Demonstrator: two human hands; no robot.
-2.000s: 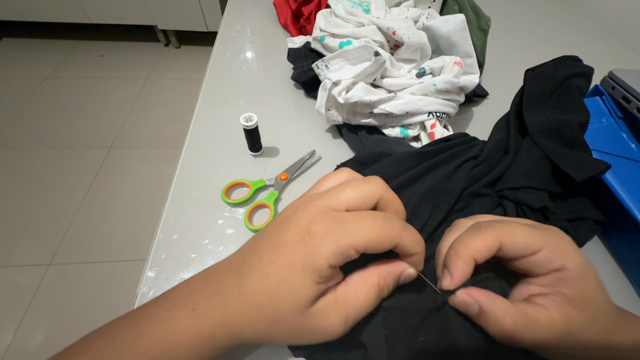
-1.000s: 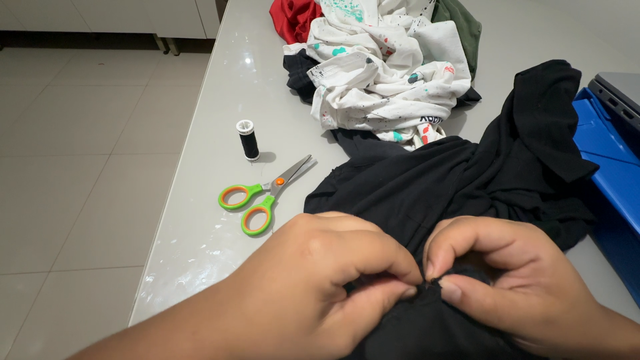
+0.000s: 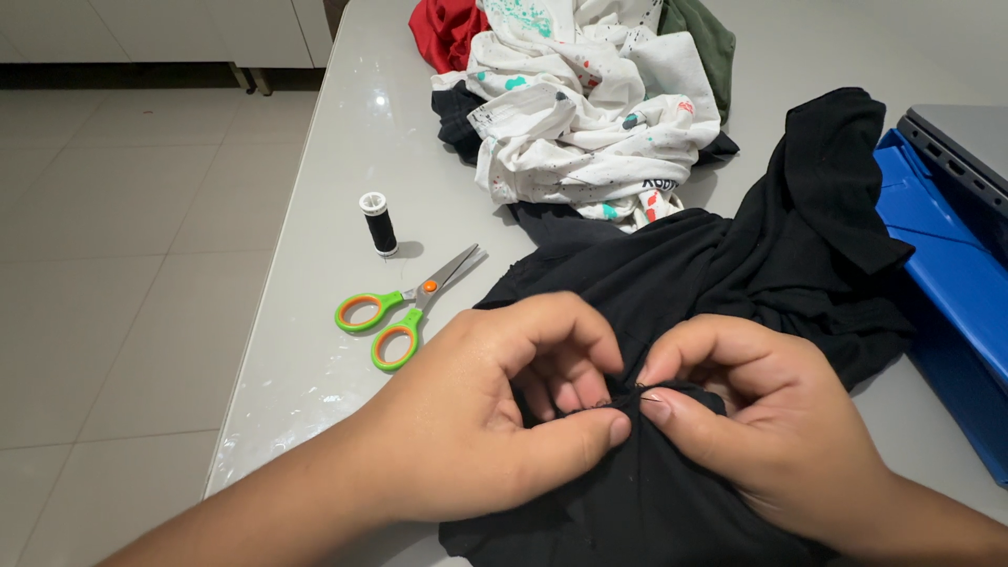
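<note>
Black fabric (image 3: 630, 276) lies bunched over the table's near part, with a raised fold between my hands. My left hand (image 3: 504, 402) pinches the fold from the left, thumb on the near side, index finger bent above it. Thumb and index finger of my right hand (image 3: 756, 417) grip the same fold just to the right, where a short dark sliver, maybe a needle, shows at the thumb tip. Green and orange scissors (image 3: 428, 290) lie partly spread left of the fabric. Behind them a spool of black thread (image 3: 380, 227) stands upright.
A pile of crumpled clothes, with a white spattered garment (image 3: 598, 118), a red cloth (image 3: 449, 35) and a green cloth (image 3: 701, 55), lies at the back. At right are a blue folder or case (image 3: 937, 228) and a grey laptop (image 3: 965, 142). The table's left edge drops to a tiled floor.
The needle seen between my hands two seconds ago is now mostly hidden. My left index finger has lifted from the fold, and my left hand's fingers are more spread. Scissors and spool have stayed put.
</note>
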